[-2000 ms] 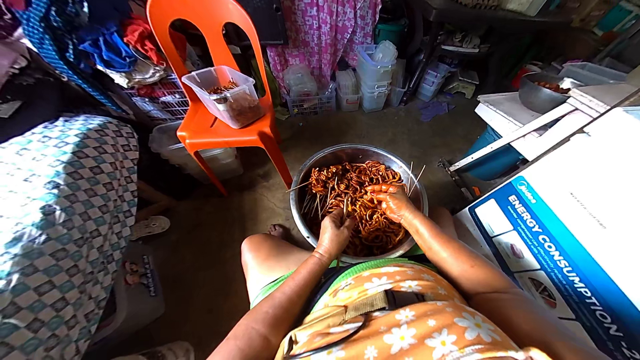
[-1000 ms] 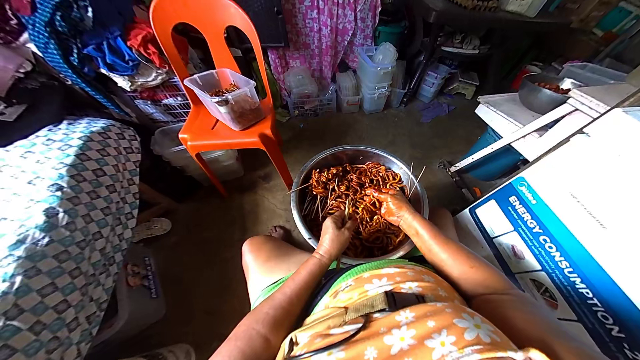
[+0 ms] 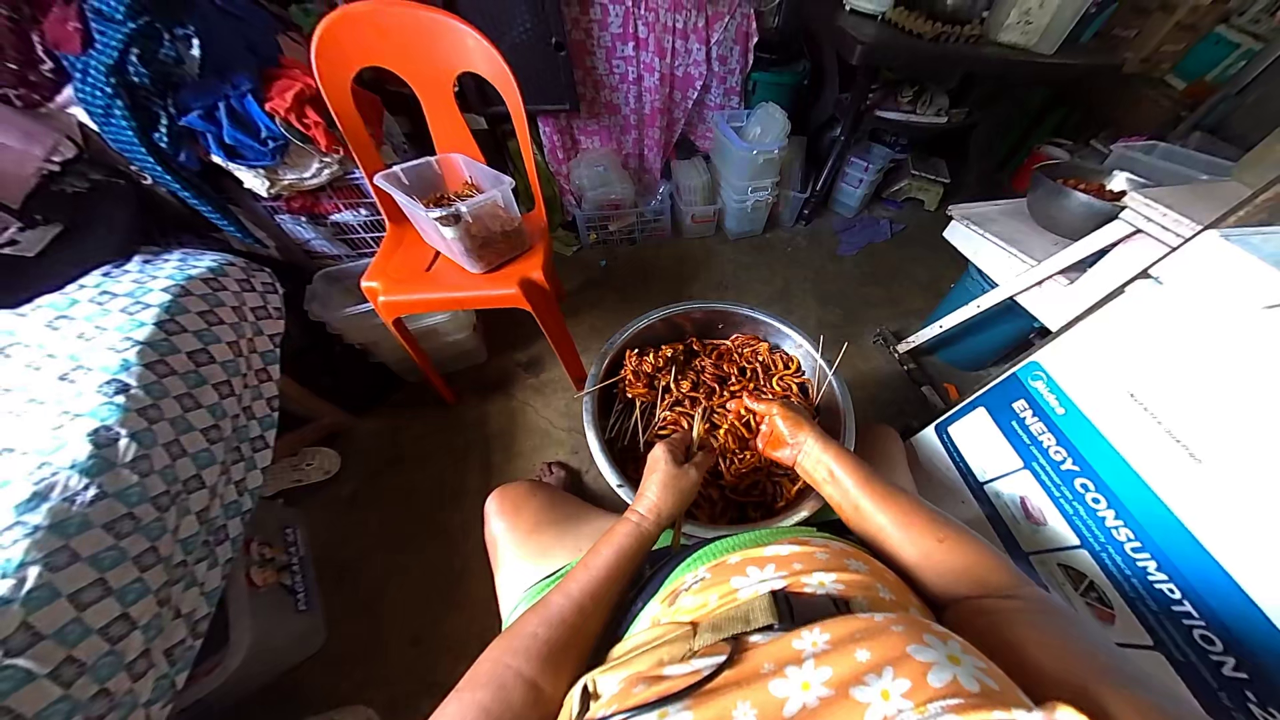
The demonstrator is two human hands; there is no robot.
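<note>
A large round metal basin [image 3: 848,400] stands in front of me, filled with reddish-brown, sauce-coated coiled strips [image 3: 745,365] that look like skewered intestines. Thin wooden skewers [image 3: 622,420] stick out at its left side, and a few more at the right rim. My left hand [image 3: 675,478] is over the near left part of the basin, its fingers closed around a small bunch of sticks [image 3: 699,425]. My right hand [image 3: 782,430], wet with orange-red sauce, has its fingers curled at the strips just right of the sticks; whether it grips one cannot be told.
An orange plastic chair [image 3: 460,285] at the upper left bears a clear plastic tub [image 3: 470,235] with skewered pieces. A printed carton [image 3: 1080,480] is close on my right. Behind it, a metal pot [image 3: 1060,205] rests on a white surface. A checkered cloth [image 3: 130,400] covers something at the left.
My right hand has shifted slightly over the strips, its fingers now more visible than a second ago. My left hand has stayed in about the same place.
</note>
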